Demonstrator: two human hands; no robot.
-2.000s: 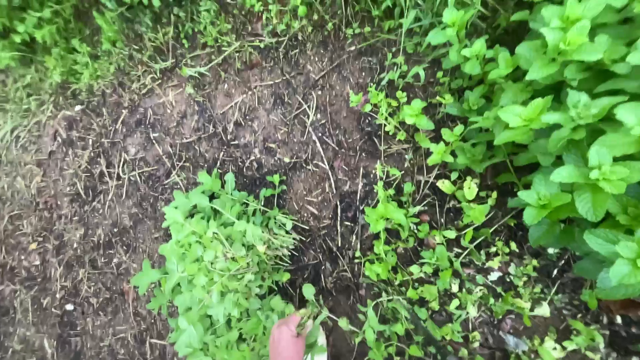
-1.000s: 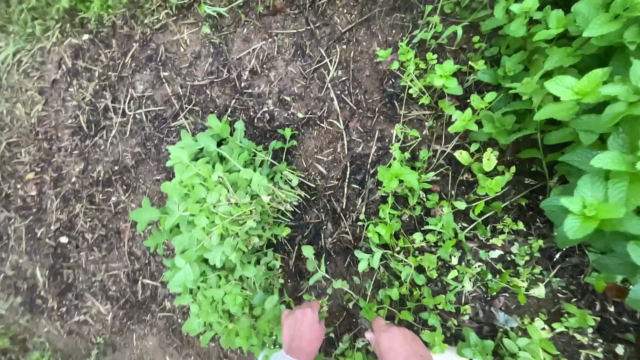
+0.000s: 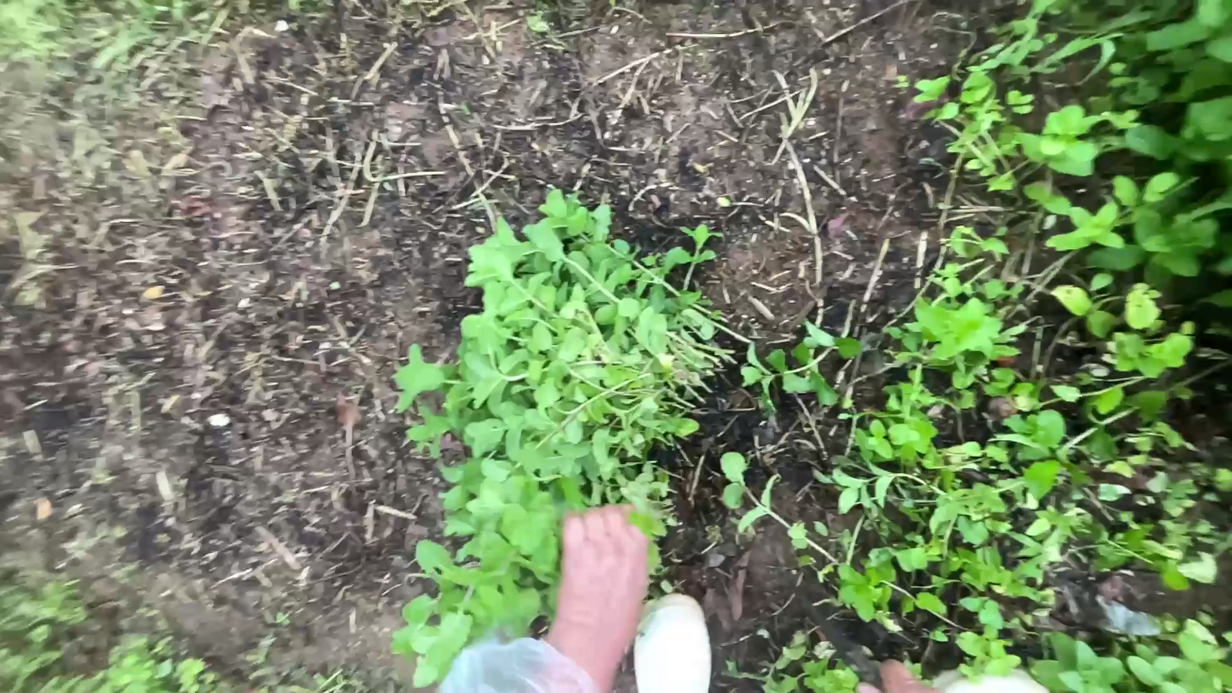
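Note:
My left hand (image 3: 604, 568), with a translucent whitish cuff at the wrist, rests at the lower part of a pile of cut leafy green stems (image 3: 568, 366) lying on the soil. Its fingers are curled over the leaves at the pile's right side; a bit of green shows at the fingertips, and the grip itself is hidden. Only the fingers of my right hand (image 3: 895, 678) show, at the bottom edge, beside low green plants (image 3: 924, 520). What that hand holds cannot be seen.
The white toe of a shoe (image 3: 673, 647) is right of my left hand, and another pale rounded thing (image 3: 987, 684) is at the bottom edge. Taller leafy plants (image 3: 1184, 144) grow at the upper right. Dry stalks litter the brown soil (image 3: 289, 337).
My left hand has moved up and left onto the pile of cut stems. My right hand is now lower and farther right, mostly out of view. The view has shifted.

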